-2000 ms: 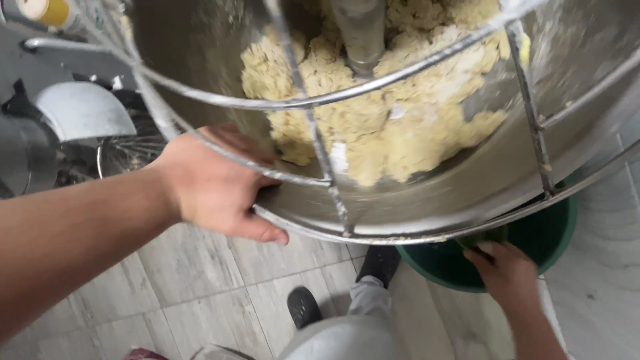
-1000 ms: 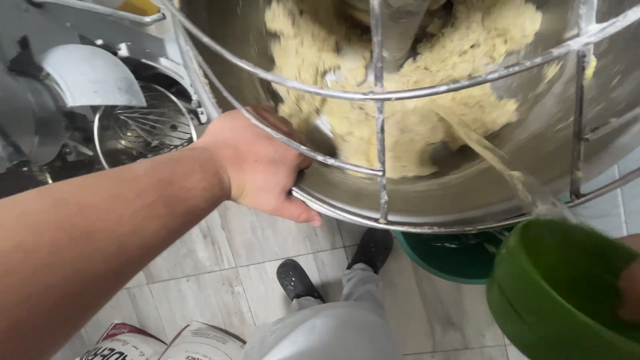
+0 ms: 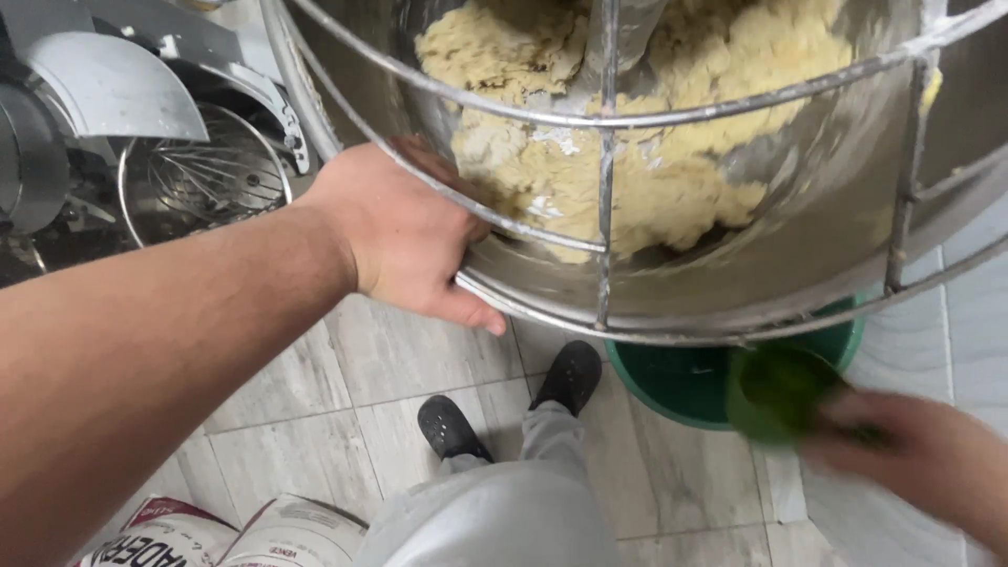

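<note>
My left hand grips the rim of the steel mixer bowl, with its fingers over the edge inside the wire guard. Shaggy pale-yellow dough with white patches lies in the bowl around the mixing tool's metal shaft. At the lower right my right hand, blurred, holds a green plastic jug over the dark green tub below the bowl. How full the jug is cannot be told.
A wire whisk and a pale curved plate are at the left. Printed paper sacks stand at the bottom left on the tiled floor. A tiled wall is at the right.
One second ago the green jug was tipped at the bowl's rim, pouring liquid onto the dough; now it is over the green tub. My left hand has stayed on the rim.
</note>
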